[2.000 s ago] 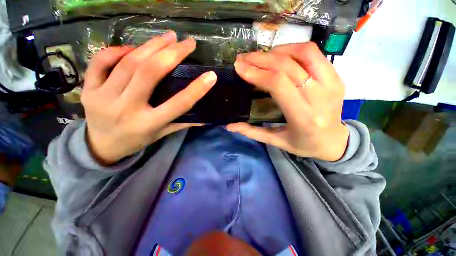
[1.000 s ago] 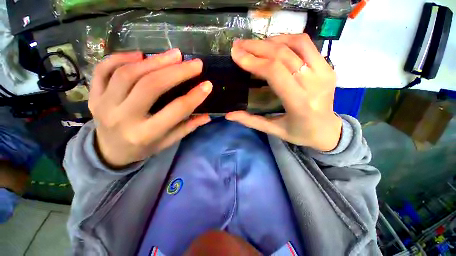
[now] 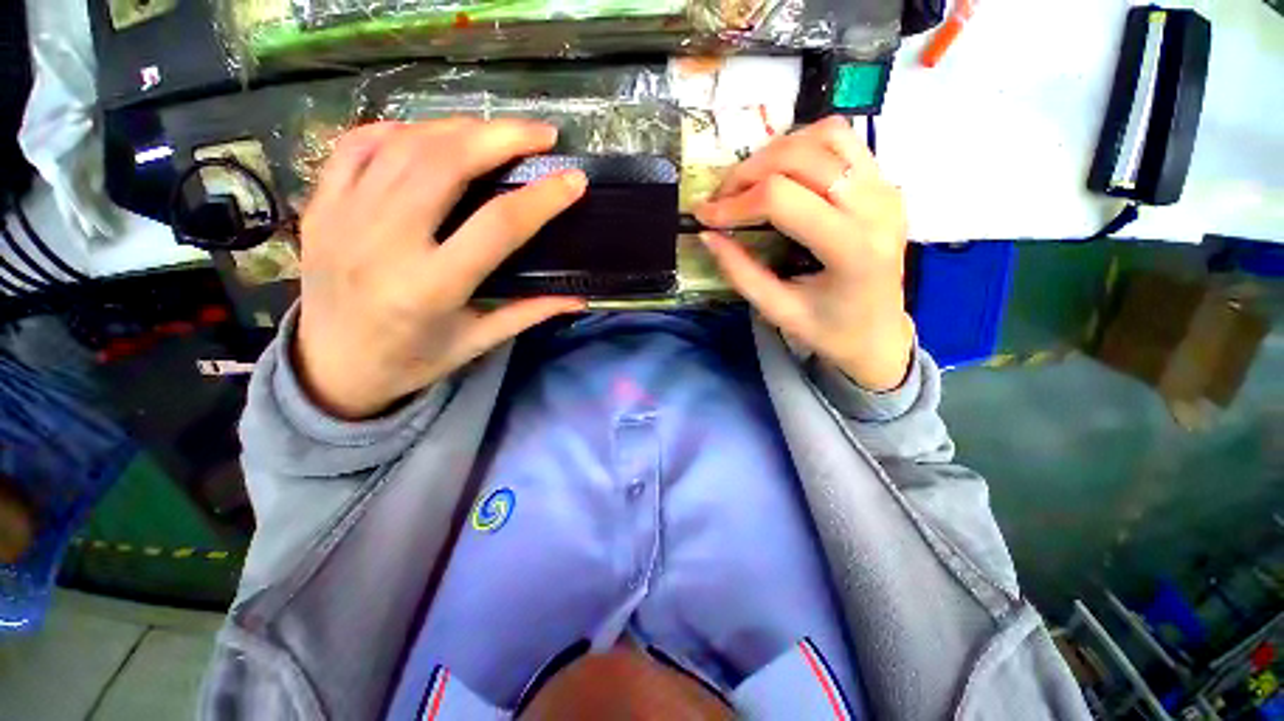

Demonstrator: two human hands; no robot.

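A black adapter case (image 3: 606,233) with textured strips along its long edges lies in front of my chest, over the near film-covered fixture (image 3: 592,106). My left hand (image 3: 401,254) is closed around its left part, thumb and fingers on both long sides; the left end is hidden under the hand. My right hand (image 3: 824,240) is at the case's right end, thumb and fingertips pinching the thin black output lead (image 3: 732,227) where it leaves the case. The rest of the lead is hidden by the hand.
A second film-covered fixture (image 3: 465,35) lies behind, and a green block (image 3: 856,86) at the near one's right end. A black adapter (image 3: 1150,106) and an orange item (image 3: 949,34) are on the white bench. A coiled cord (image 3: 225,204) is left. A blue bin (image 3: 960,303) is below right.
My right hand has moved off the case onto the lead at its right end. My left hand still holds the case, its fingers shifted. The view has shifted slightly.
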